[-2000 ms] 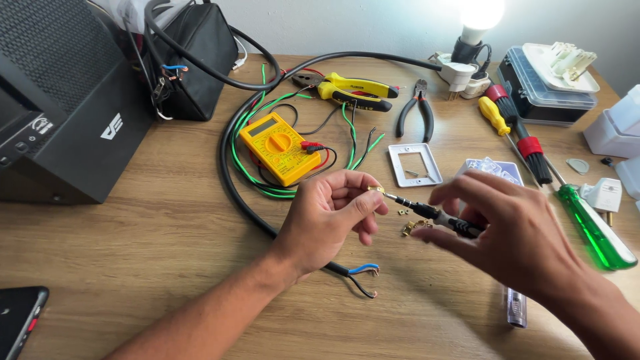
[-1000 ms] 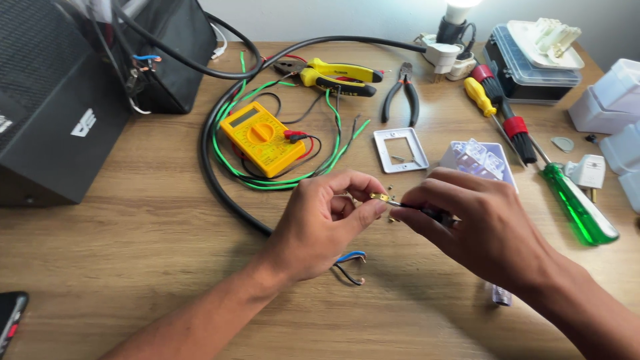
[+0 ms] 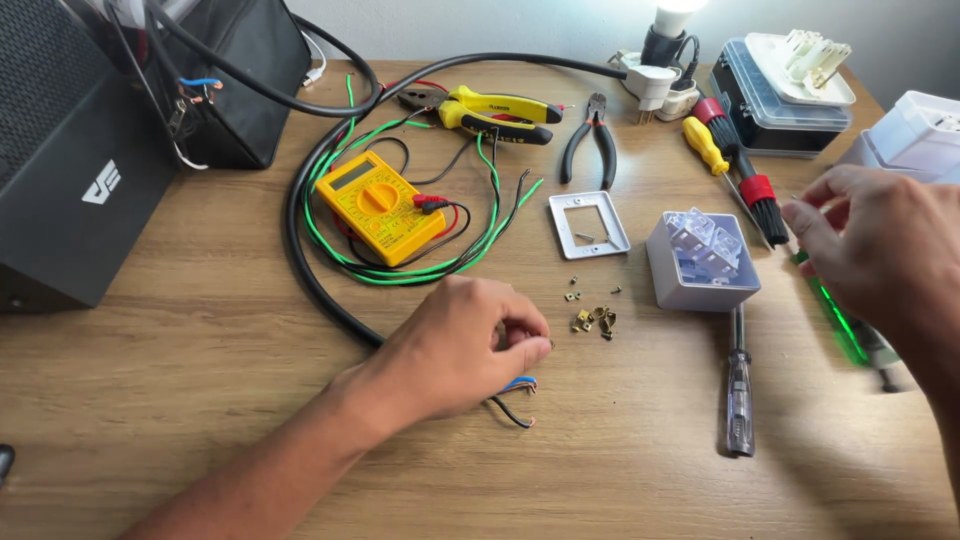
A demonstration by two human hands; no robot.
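My left hand (image 3: pixel 469 345) pinches a small, mostly hidden brass piece (image 3: pixel 553 344) between thumb and fingers, above the stripped cable end. Small brass terminal parts (image 3: pixel 594 322) lie just right of it, with small screws (image 3: pixel 616 289) behind. My right hand (image 3: pixel 874 240) is over the green-handled screwdriver (image 3: pixel 840 322). A thin tip shows by its fingertips and a blurred dark end (image 3: pixel 889 381) below, apparently the black screwdriver in its grasp. Between the hands stands a white box (image 3: pixel 705 295) of clear plastic pieces; a clear-handled screwdriver (image 3: pixel 740 405) lies in front.
A yellow multimeter (image 3: pixel 379 206) sits within green and black wires. Yellow-black pliers (image 3: pixel 495 116), cutting pliers (image 3: pixel 596 142) and a white frame plate (image 3: pixel 559 225) lie behind. A lit bulb (image 3: pixel 671 15), brushes (image 3: pixel 757 196) and plastic boxes (image 3: pixel 780 120) stand farther back; a black case (image 3: pixel 82 172) is left.
My right hand has moved away from my left hand, out to the right, beside the green screwdriver. The brass parts and white box show more fully now. My left hand still pinches a small brass piece.
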